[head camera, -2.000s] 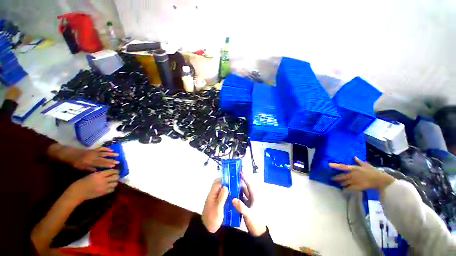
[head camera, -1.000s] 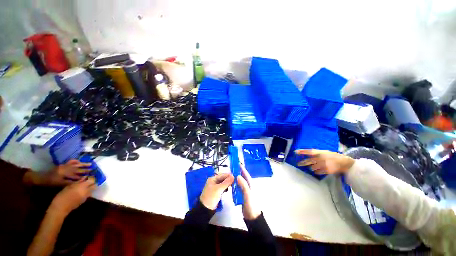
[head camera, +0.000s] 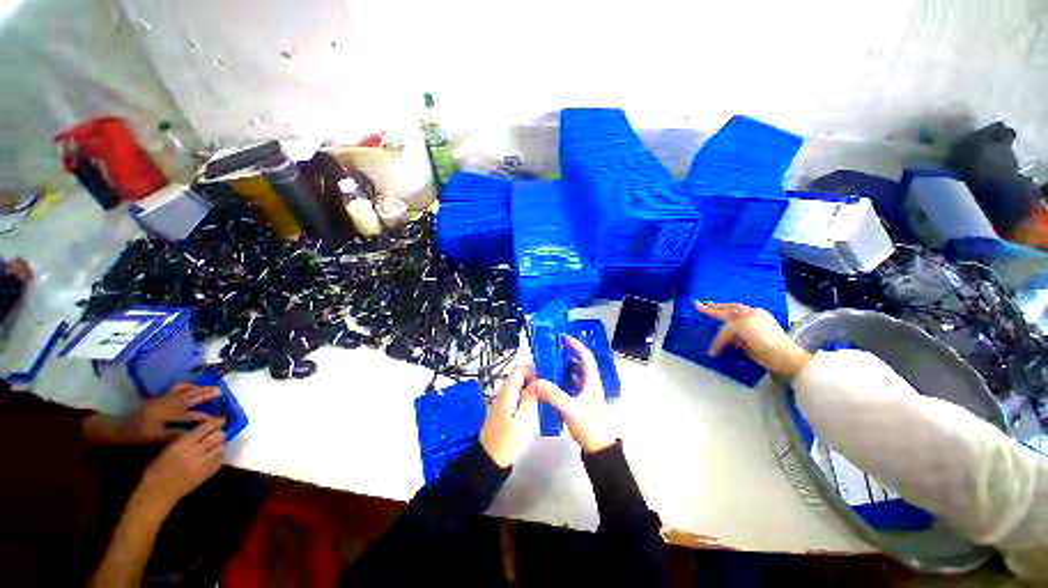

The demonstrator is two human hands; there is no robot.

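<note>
My left hand (head camera: 508,418) and my right hand (head camera: 585,402) hold a small upright bundle of blue trays (head camera: 551,345) between them, seen edge-on in front of my body. A single blue tray (head camera: 451,423) lies flat on the table just left of my left hand. Another flat blue tray (head camera: 600,358) lies partly behind my right hand. The fingertips on the far side of the bundle are partly hidden.
A black cable heap (head camera: 293,293) spreads at the back left. Blue tray stacks (head camera: 626,207) stand at the back, near a smartphone (head camera: 636,327). A neighbour's hand (head camera: 753,337) reaches over a round basket (head camera: 804,459). Another person's hands (head camera: 184,442) work at left.
Against the first frame, a flat blue tray now lies left of my hands. Since the second frame, the bundle in my hands shows more of its side. The camera view has shifted.
</note>
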